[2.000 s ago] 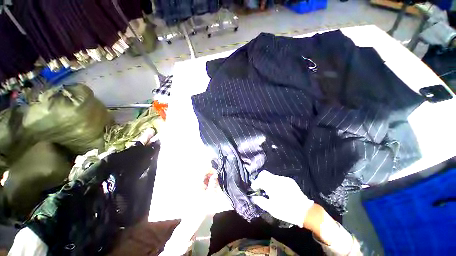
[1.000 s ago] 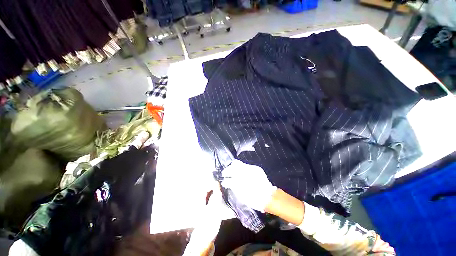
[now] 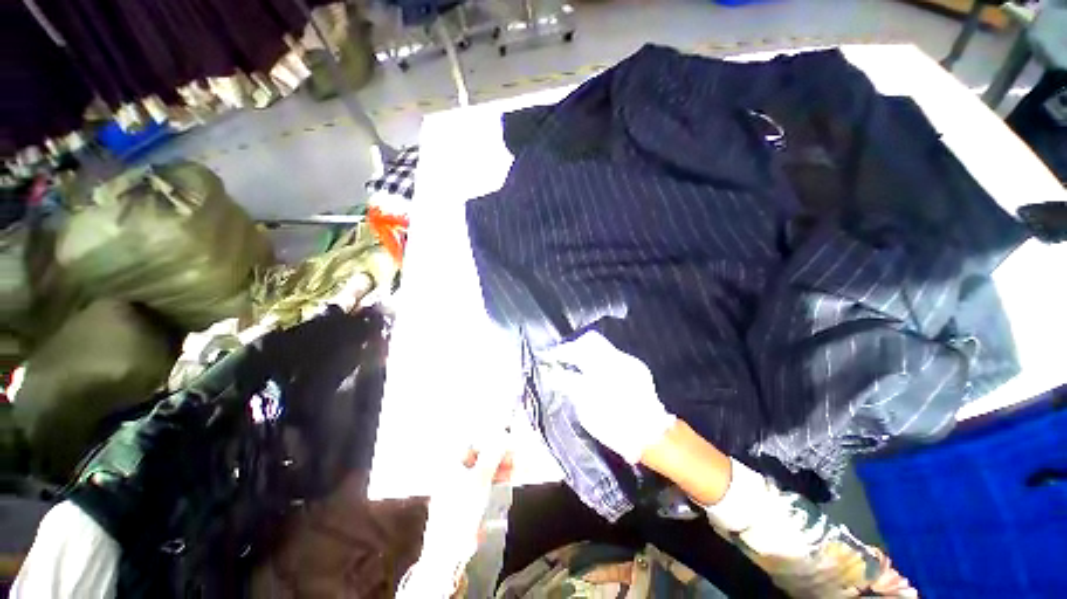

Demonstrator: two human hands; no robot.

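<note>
A dark pinstriped garment (image 3: 679, 222) lies spread over the white table (image 3: 439, 293), with a plain black part at its far right and a small white loop on it. My right hand (image 3: 608, 392), in a white glove, is on the garment's near left edge and holds the bunched cloth. A paler striped strip (image 3: 579, 451) hangs below it towards me. My left hand (image 3: 486, 462) is just left of that strip, partly washed out against the white table. Its fingertips look bare, and I cannot tell whether it holds anything.
A blue plastic crate (image 3: 971, 503) stands at the lower right. Olive sacks (image 3: 152, 240) and piled dark clothes (image 3: 252, 433) are on the left. Maroon garments (image 3: 176, 47) hang at the upper left. A flat black object (image 3: 1044, 220) lies at the table's far right.
The view has shifted. My right hand moved up and left along the garment edge from its place two seconds ago, and has shifted slightly since one second ago. The pale strip's lower part is more exposed.
</note>
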